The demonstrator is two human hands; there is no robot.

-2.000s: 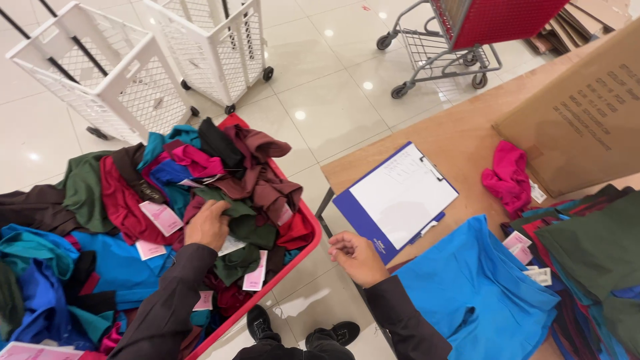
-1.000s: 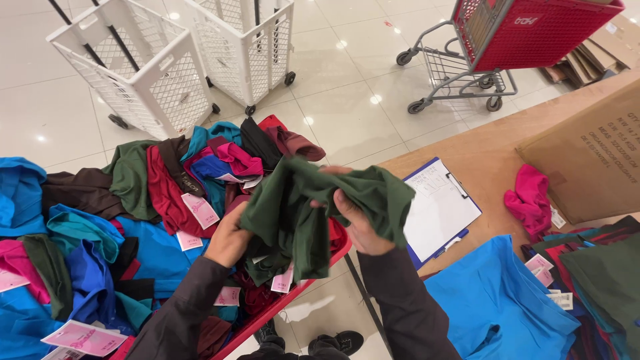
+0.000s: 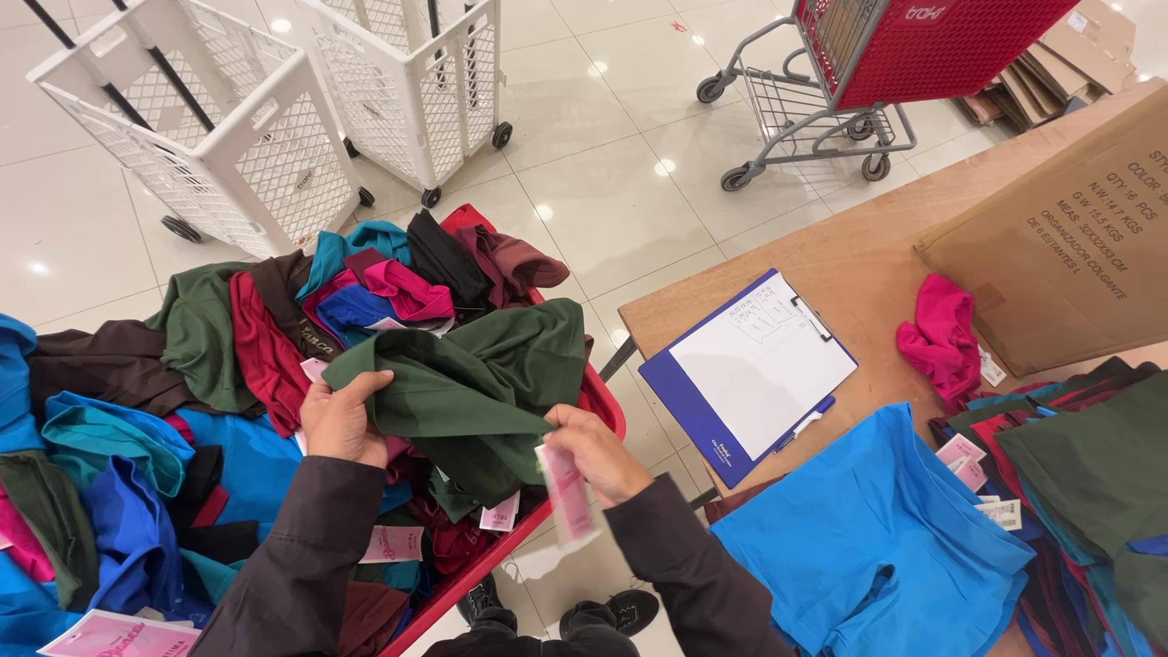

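Note:
A dark green garment (image 3: 465,392) is stretched between my two hands over a red bin (image 3: 598,401) heaped with garments of many colours. My left hand (image 3: 345,422) pinches its left edge, thumb on top. My right hand (image 3: 593,454) grips its lower right corner, where a pink and white tag (image 3: 568,497) hangs, blurred. On the wooden table (image 3: 675,310) to the right, blue shorts (image 3: 876,547) lie flat. Beside them is a pile of folded garments (image 3: 1086,456) with tags, a dark green one on top. A crumpled magenta garment (image 3: 940,333) lies behind the pile.
A blue clipboard (image 3: 703,415) with a written sheet and a pen lies near the table's left edge. A cardboard box (image 3: 1058,237) stands at its back right. Beyond are two white wheeled crates (image 3: 283,173) (image 3: 420,109), a red shopping cart (image 3: 931,46) and flattened cardboard (image 3: 1058,68).
Two seconds ago my left hand was at the heap and my right hand was without cloth. One second ago both held the green garment bunched higher up; now it is lower and more spread out.

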